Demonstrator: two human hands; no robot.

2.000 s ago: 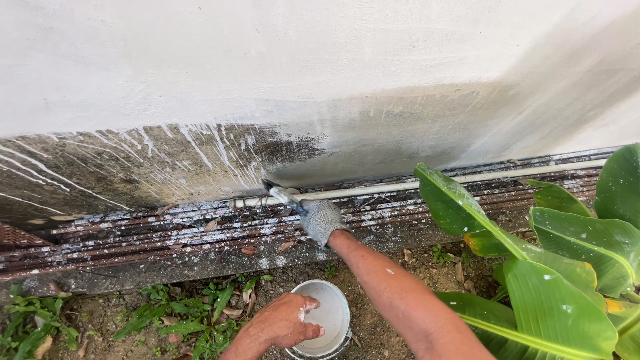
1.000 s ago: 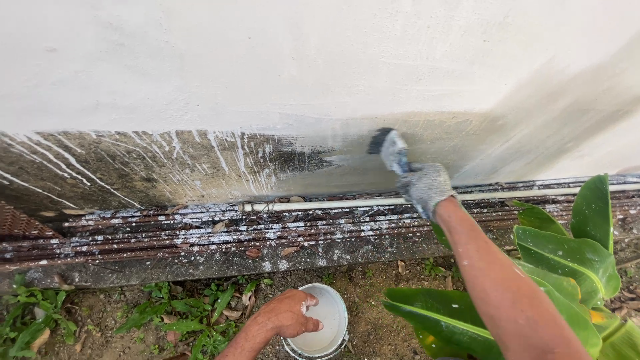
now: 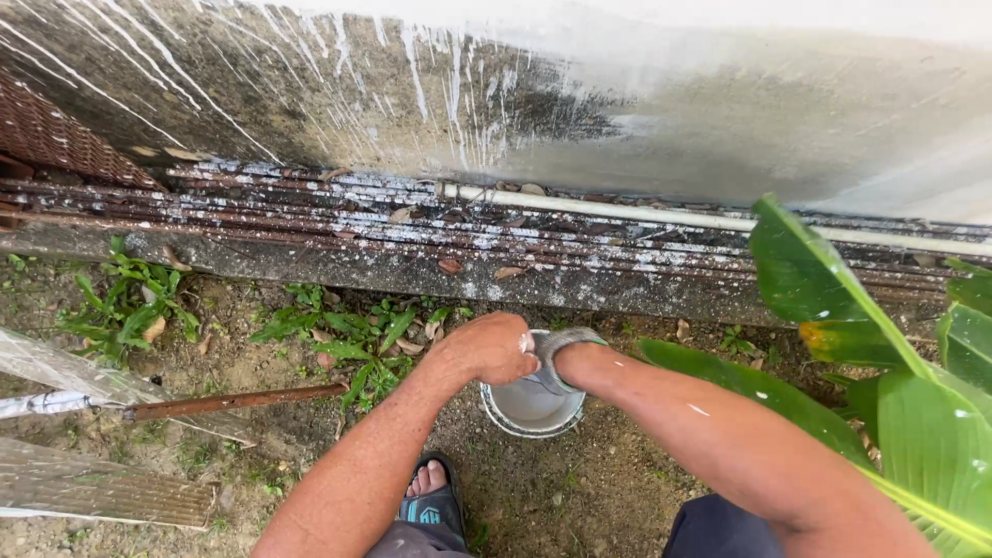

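My bare left hand [image 3: 496,347], with white paint on its fingers, is at the upper left rim of a white paint bucket [image 3: 535,415]; its fingers curl at the rim. In a grey knit glove, my right hand [image 3: 562,353] reaches down at the bucket's top, close against the left. Forearm and left hand hide most of it, and the brush is not visible. Thin whitish paint lies inside the bucket. Beyond stands the wall [image 3: 721,124], pale where coated, with dark stained concrete [image 3: 256,85] and white drips at the left.
Paint-spattered metal rods [image 3: 349,225] and a white pipe [image 3: 620,208] lie along the wall's base. Broad green leaves [image 3: 914,434] crowd the right. Weeds [image 3: 364,333], a rusty rod [image 3: 232,401] and weathered boards [image 3: 101,480] are at the left. My sandalled foot [image 3: 430,496] is below.
My gloved right hand, which held a brush at the wall, has come down to the bucket beside my left hand. The view has tilted downward.
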